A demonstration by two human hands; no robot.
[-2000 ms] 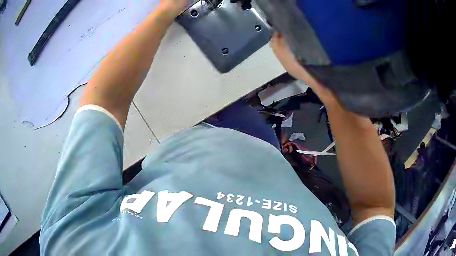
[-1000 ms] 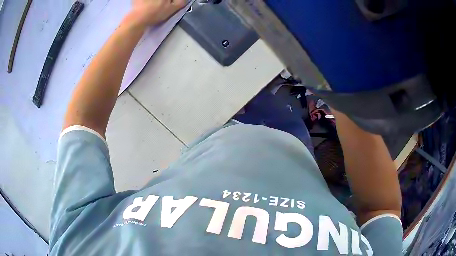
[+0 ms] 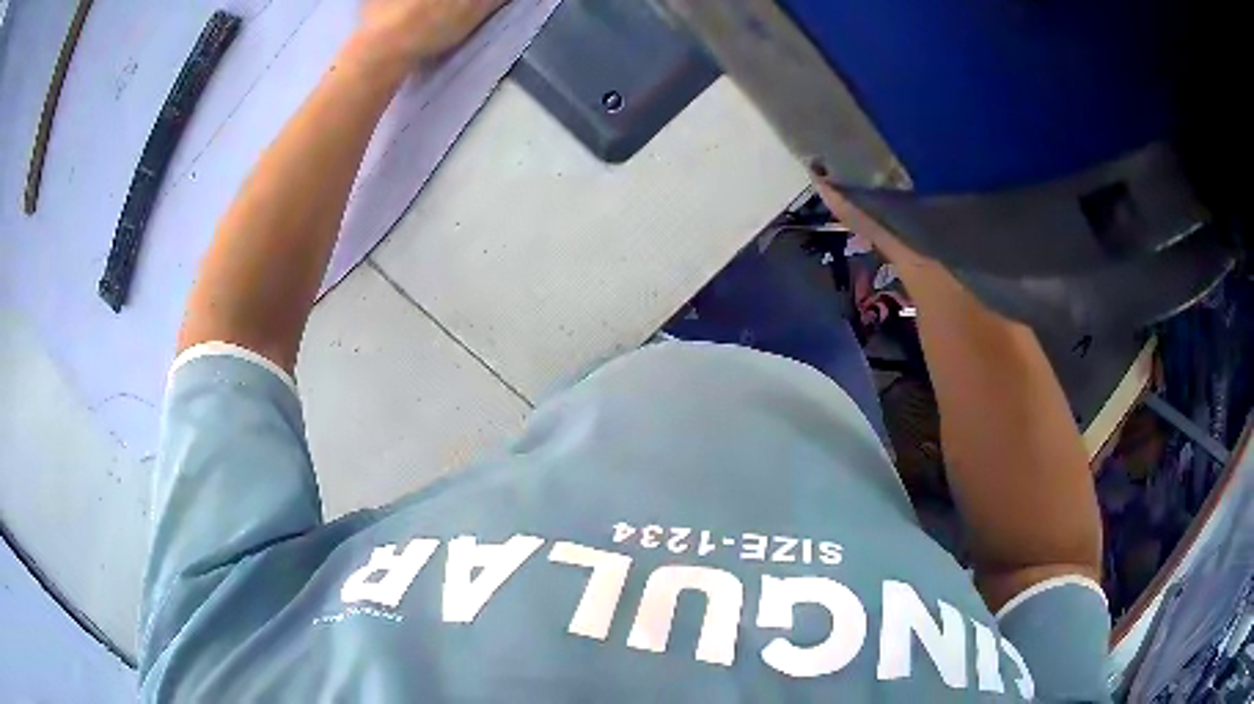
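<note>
The cutting machine's blue and dark grey motor housing (image 3: 990,96) fills the upper right. Its flat grey base plate (image 3: 619,96) rests on the table, one rounded corner and one screw showing. My left hand (image 3: 426,25) lies at the top edge on the pale lilac paper marker (image 3: 282,124), fingers partly cut off by the frame. The paper's edge curves beside the base plate, with a thin dark line under it. My right forearm reaches up behind the motor housing, which hides my right hand. The blade is not in view.
A dark bar (image 3: 168,158) and a thinner brownish strip (image 3: 55,110) lie on the paper at the upper left. The off-white table (image 3: 550,248) has a seam and ends near my body. Scraps lie on the dark floor (image 3: 880,296) at the right.
Over two seconds my left hand has moved left onto the paper. The paper edge now lies beside the base plate, less of which shows. The motor housing has shifted slightly in view.
</note>
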